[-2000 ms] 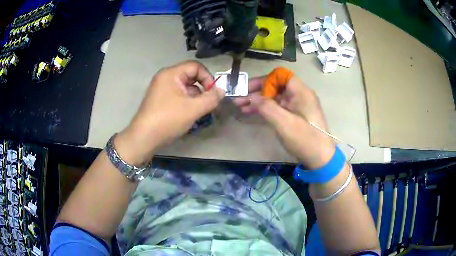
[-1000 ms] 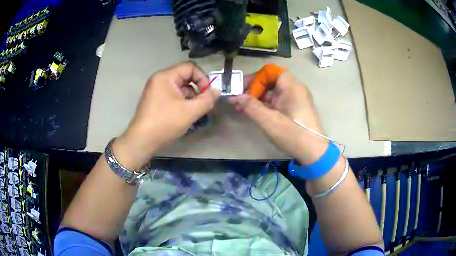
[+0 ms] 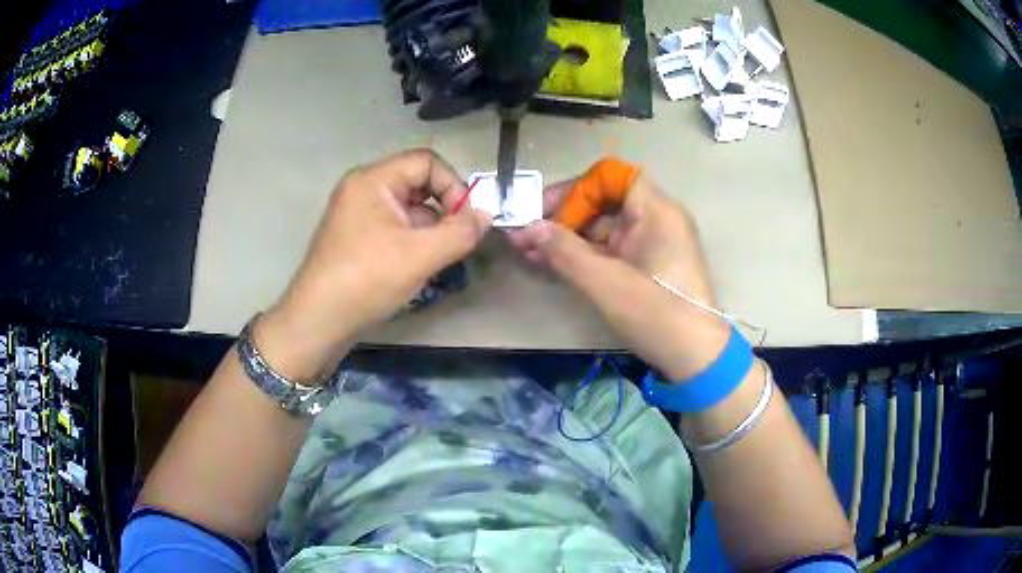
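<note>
A white plug housing cover (image 3: pixel 525 193), hollow side up, is held between my hands under the dark soldering iron (image 3: pixel 508 151), whose tip points down into it. My left hand (image 3: pixel 387 235) pinches a red lead wire (image 3: pixel 464 197) at the cover's left edge. A dark part of a circuit board (image 3: pixel 440 287) shows below my left hand, mostly hidden. My right hand (image 3: pixel 622 252), with an orange finger cot (image 3: pixel 597 195), grips the cover's right side. Thin solder wire (image 3: pixel 691 296) trails over my right wrist.
A loose pile of white covers (image 3: pixel 723 67) lies right of the iron. A yellow sponge (image 3: pixel 585 62) and black ribbed hose (image 3: pixel 431 56) are behind. Boards lie on the black mat (image 3: pixel 135 235) at left, a dense tray (image 3: pixel 39 448) lower left. Brown cardboard (image 3: pixel 913 179) is at right.
The cover now sits slightly lower relative to the iron's tip, and both hands have shifted a little with it. The grip on wire and cover stays the same.
</note>
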